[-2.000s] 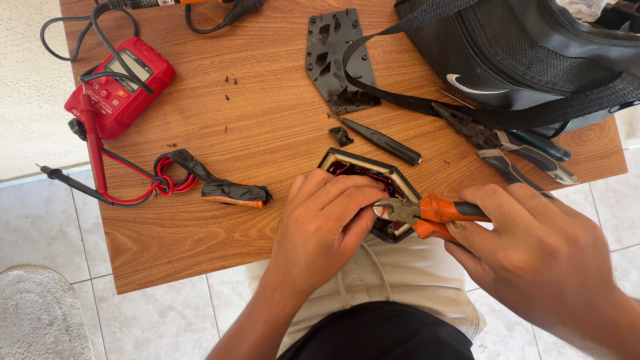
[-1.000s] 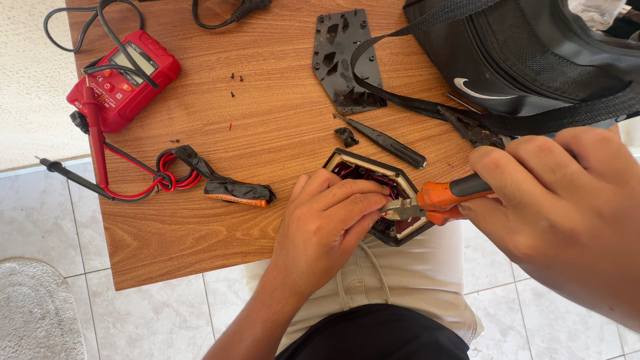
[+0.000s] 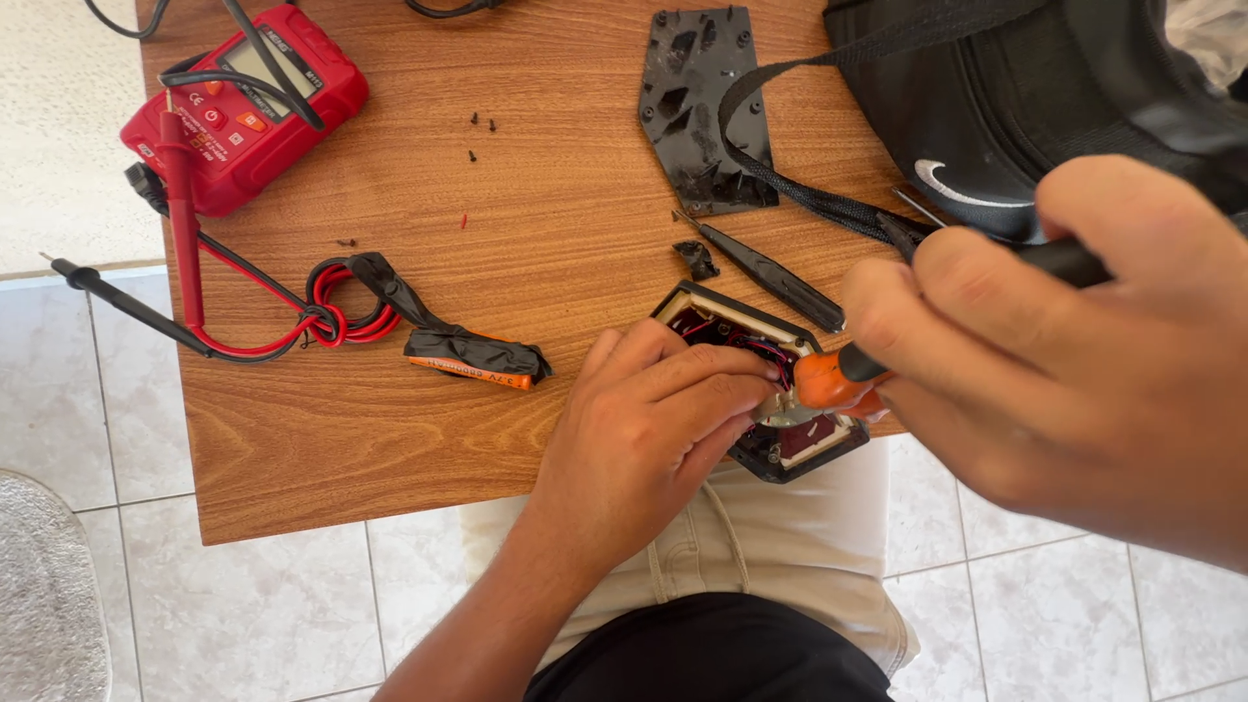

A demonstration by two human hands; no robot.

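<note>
A black hexagonal housing [image 3: 809,458] with red and black wires inside lies at the table's front edge. My left hand [image 3: 653,419] reaches over its left side, fingertips at the wires; what they pinch is hidden. My right hand [image 3: 1053,361] grips orange-and-black cutting pliers [image 3: 829,378], whose metal jaws are down in the housing beside my left fingertips. Whether the jaws are closed on a wire cannot be told. Behind the housing are a black pointed tool [image 3: 770,276] and a crumpled black scrap [image 3: 695,259].
A red multimeter [image 3: 244,117] with probe leads is at the left, near a taped orange battery [image 3: 478,359]. Small screws [image 3: 474,156] dot the tabletop [image 3: 546,195]. A black plastic plate [image 3: 702,117] lies behind, and a black bag [image 3: 1004,107] with a strap fills the back right.
The right hand has risen and tipped the pliers' handles away from the body. Their jaws have shifted lower within the housing. The left hand stays at the housing.
</note>
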